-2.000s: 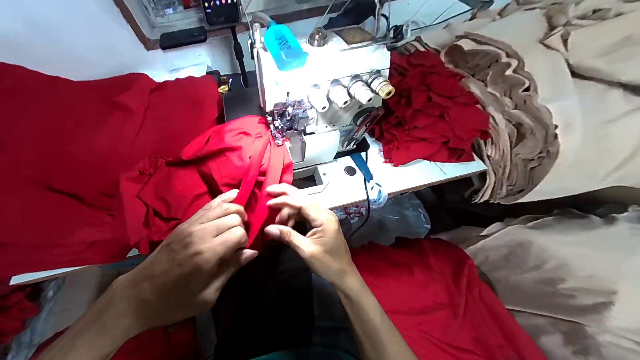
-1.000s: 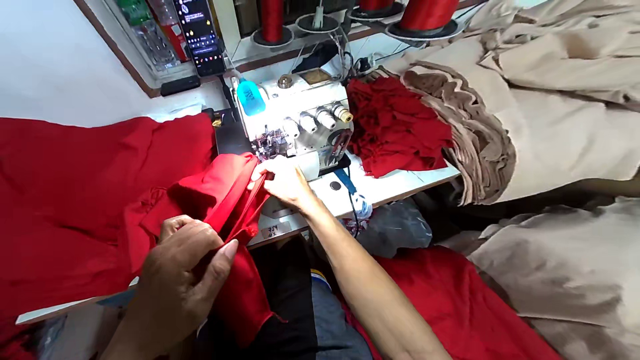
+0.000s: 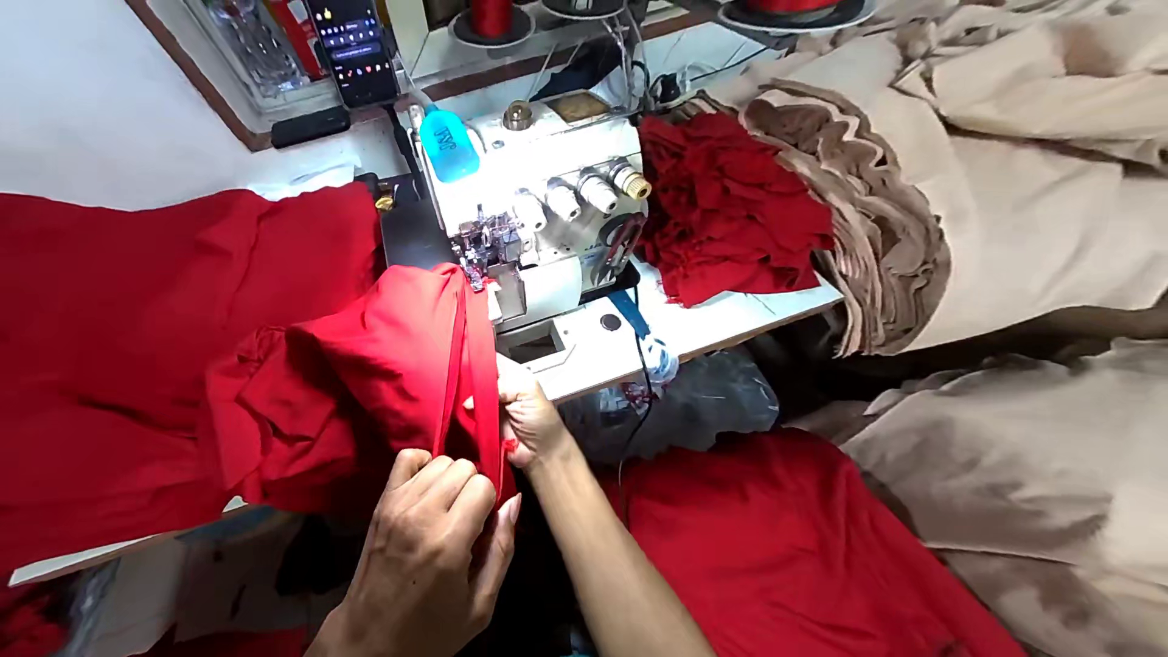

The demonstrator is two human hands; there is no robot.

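A red fabric piece (image 3: 392, 338) runs from the needle area of a white overlock sewing machine (image 3: 547, 201) toward me, its edges forming long narrow folds. My left hand (image 3: 438, 538) grips those folds at their near end, fingers curled over the cloth. Farther up, my right hand (image 3: 527, 415) holds the right-hand edge near the corner of the machine's base, with some of its fingers hidden behind the cloth. The top of the fabric lies at the presser foot, which is lit by a bright lamp.
More red cloth (image 3: 137, 365) covers the table on the left. Red pieces (image 3: 730, 210) are heaped right of the machine, beside stacked beige fabric (image 3: 876, 210). A phone (image 3: 351, 55) stands behind, near red thread cones (image 3: 493, 18). Red cloth (image 3: 785, 547) hangs below the table edge (image 3: 730, 338).
Since a second ago my right hand has moved back from the machine's needle area, down along the fabric edge. My left hand still grips the cloth.
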